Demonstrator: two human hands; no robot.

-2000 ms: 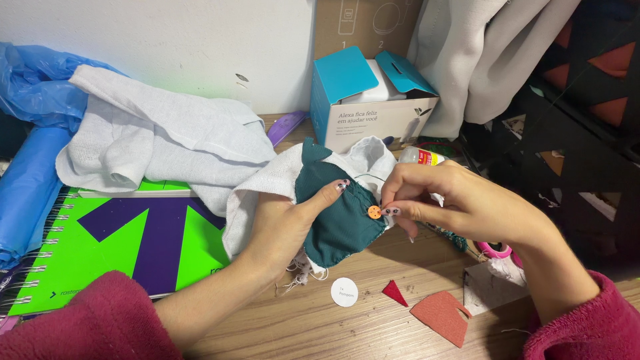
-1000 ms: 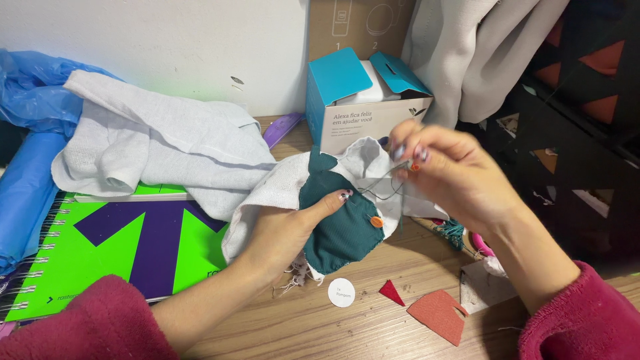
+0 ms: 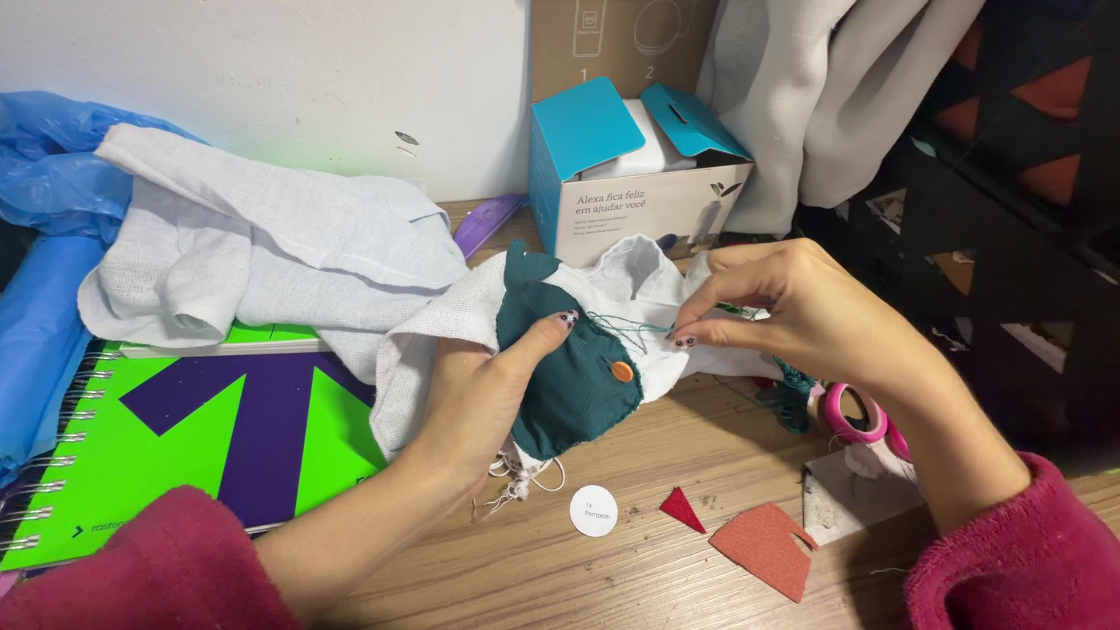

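Observation:
My left hand (image 3: 490, 385) grips white woven cloth (image 3: 472, 302) with its thumb pressed on a dark green fabric patch (image 3: 560, 411) that lies on the cloth. An orange button (image 3: 622, 372) sits near the patch's right edge, which looks stitched. To the right of the patch, my right hand (image 3: 752, 306) has thumb and fingertips pinched together beside green thread (image 3: 626, 324) that runs toward the patch. Whether a needle is between those fingertips cannot be made out. White loose threads (image 3: 522, 477) hang below the cloth.
A spiral notebook (image 3: 175, 437) and folded white cloth (image 3: 332, 227) lie left, beside blue plastic (image 3: 44, 332). An open box (image 3: 647, 210) stands behind. Pink-handled scissors (image 3: 853, 411), a round paper label (image 3: 593, 511), a red scrap (image 3: 682, 510) and an orange-brown piece (image 3: 766, 549) are on the table.
My right hand went from near the button up and away to the right, then came lower, beside the thread. My left hand has kept its hold on the cloth.

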